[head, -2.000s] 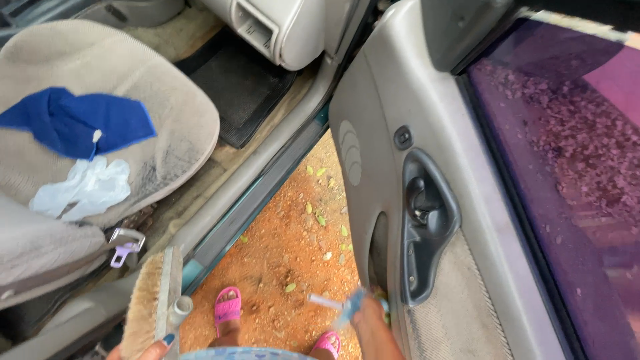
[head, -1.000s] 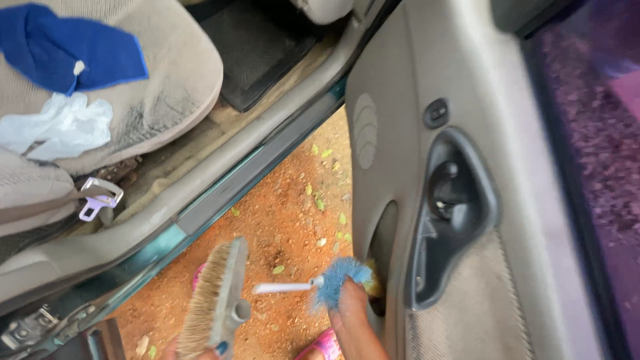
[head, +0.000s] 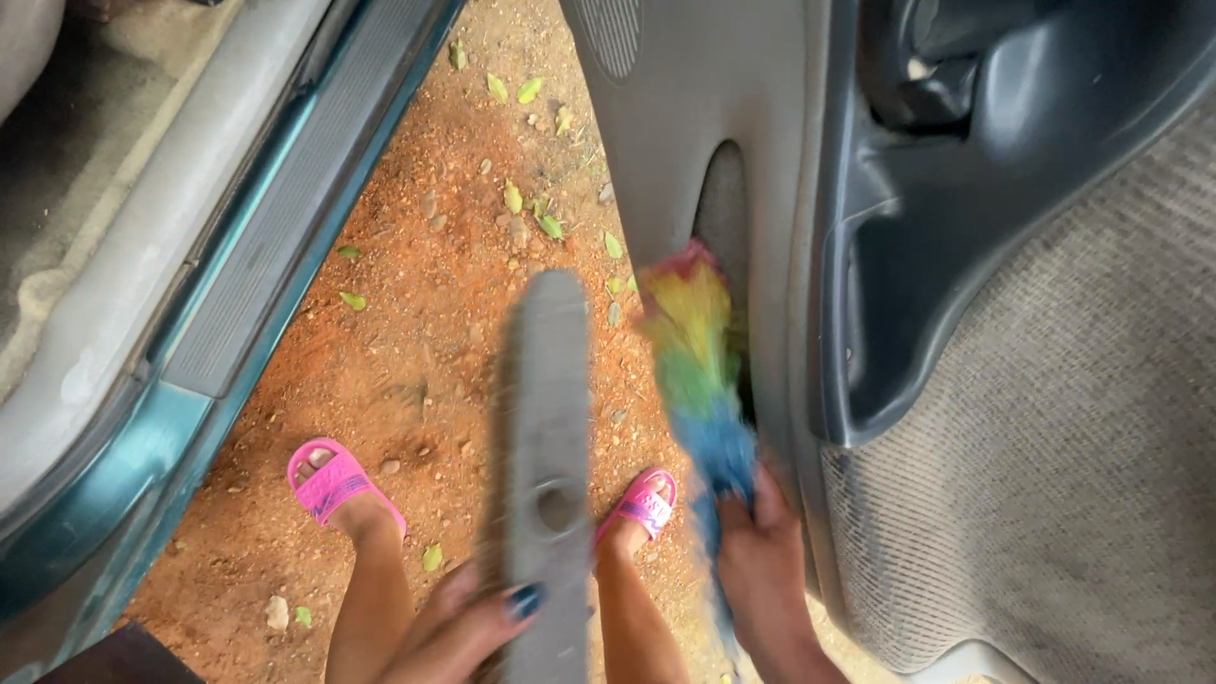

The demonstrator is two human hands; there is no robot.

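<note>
My left hand (head: 465, 617), with dark blue nail polish, grips a grey-backed brush (head: 551, 408) at the lower middle; its bristles face left and are blurred. My right hand (head: 765, 570) is closed around a fluffy duster (head: 698, 351), coloured red, yellow, green and blue. The duster's upper end lies at the long pocket slot (head: 725, 195) low in the car door's grey inner panel (head: 684, 104). Motion blur hides whether it touches the slot's inside. To the right is the door's dark armrest and handle trim (head: 931, 218).
On the left runs the teal door sill (head: 285, 199) with a ribbed black strip. Reddish gravel ground (head: 408, 247) with fallen leaves lies between sill and door. My feet stand there in pink slides (head: 332, 480). Woven fabric (head: 1035, 399) covers the lower door panel.
The view has moved closer to the door, and the seat with the blue cloth has left it. The duster now shows its full coloured length along the door pocket, with the brush upright beside it.
</note>
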